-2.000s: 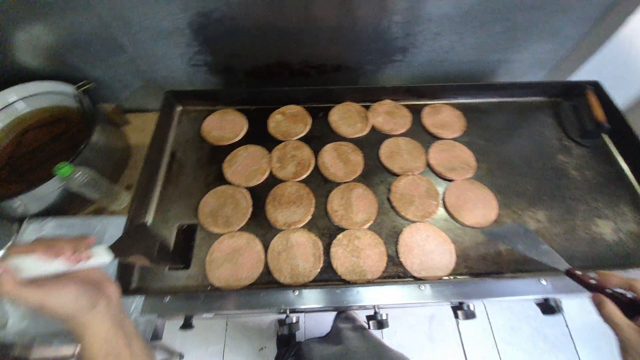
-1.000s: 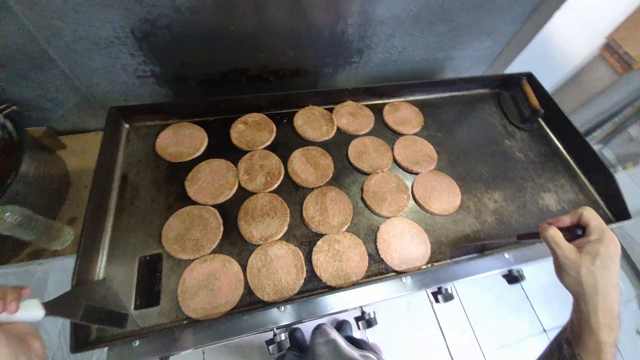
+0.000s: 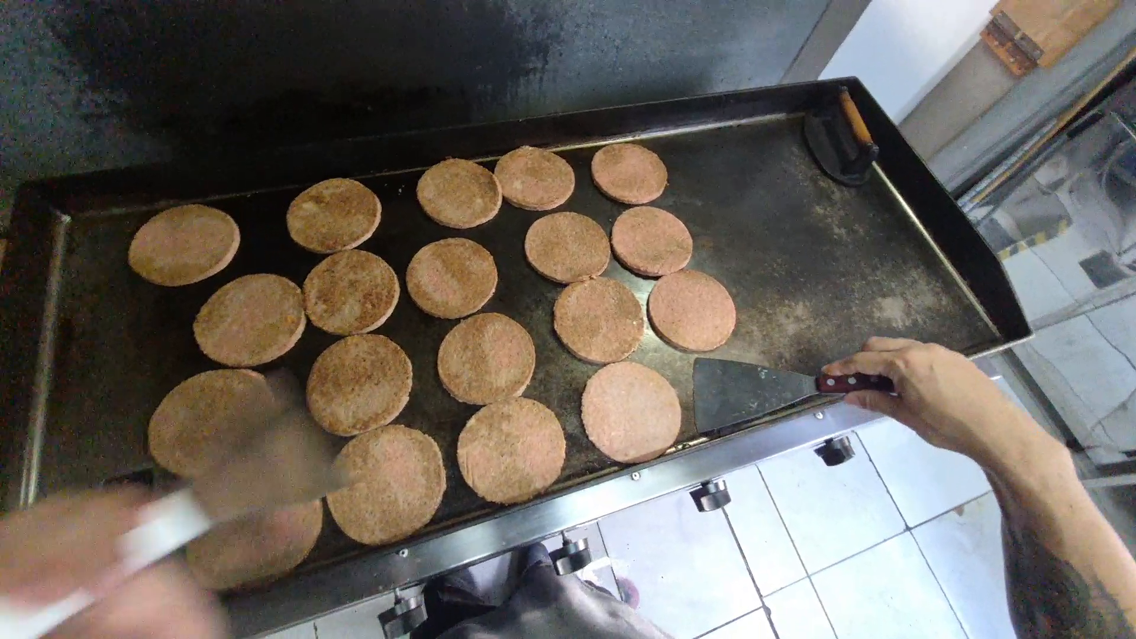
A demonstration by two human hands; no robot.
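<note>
Rows of round browned patties (image 3: 486,358) lie on a flat griddle (image 3: 790,257). My right hand (image 3: 923,390) grips the dark red riveted handle of a scraper spatula (image 3: 754,390); its broad metal blade lies on the griddle near the front edge, just right of the pale front patty (image 3: 631,412). My left hand (image 3: 98,568), blurred, is shut on the white handle of a second metal spatula (image 3: 266,453). That blade is over the patties at the front left and partly hides them. Whether it touches them I cannot tell.
A dark press with a wooden handle (image 3: 855,120) rests in the griddle's back right corner. Raised dark walls edge the griddle at the back and sides. Control knobs (image 3: 709,495) stick out below the steel front rail (image 3: 532,524). A stained metal panel (image 3: 355,80) stands behind.
My left hand has brought its spatula from the griddle's left end to over the front left patties. The right spatula's blade now lies by the pale front patty. The view has shifted right.
</note>
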